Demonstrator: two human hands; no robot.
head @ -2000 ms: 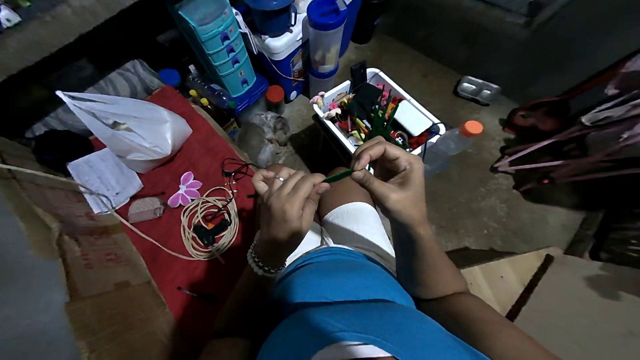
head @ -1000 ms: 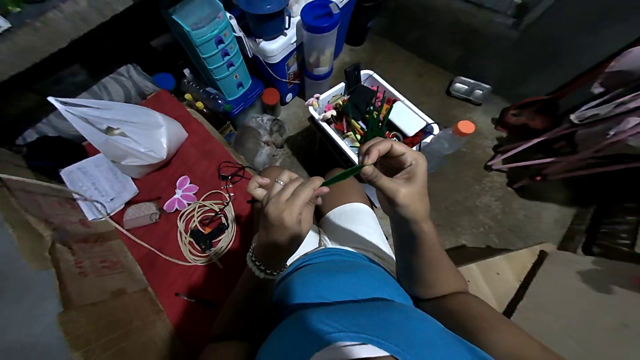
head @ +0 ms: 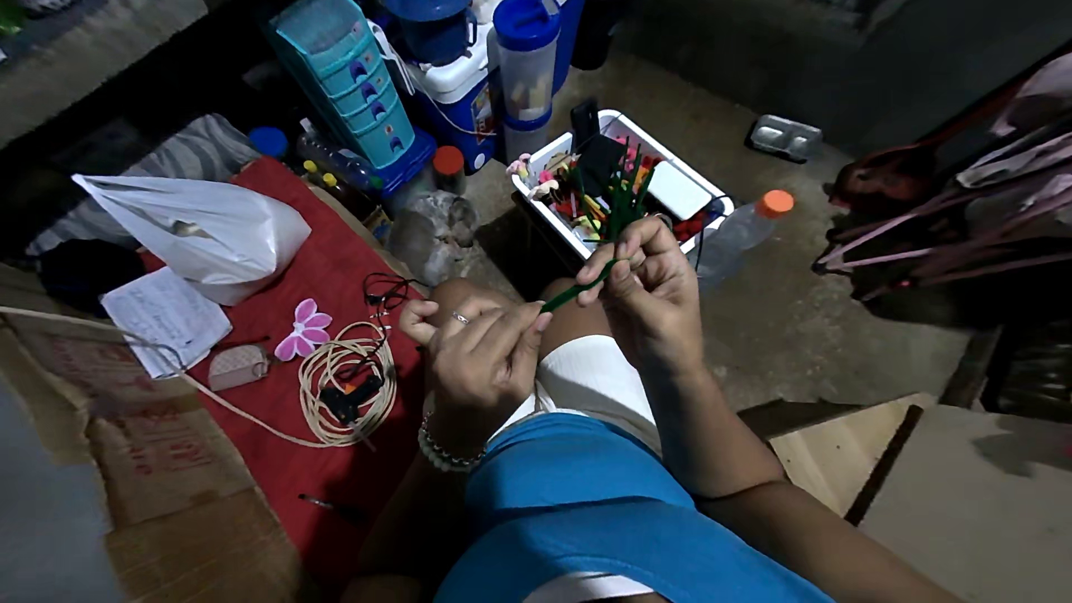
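A thin green strip, perhaps a fuzzy craft stem (head: 573, 295), stretches between my two hands above my lap. My left hand (head: 486, 352) pinches its lower end between thumb and fingers. The other end is pinched by my right hand (head: 649, 280), in front of a white plastic basket (head: 710, 194). More green stems (head: 624, 197) stand in that basket among colourful craft pieces, with a white rectangular object (head: 677, 191) lying at its right side. A pink and white flower shape (head: 303, 330) lies on the red cloth to my left.
Coiled cream cord (head: 310, 402), a white plastic bag (head: 209, 239) and a written paper (head: 163, 322) lie on the left. A clear bottle with an orange cap (head: 775, 203) stands right of the basket. Teal drawers (head: 368, 100) stand behind. A wooden board (head: 842, 456) is at lower right.
My hands stay on the green strip. The stretch showing between them is at a steeper slant, and my right hand's fingers are wrapped further around it.
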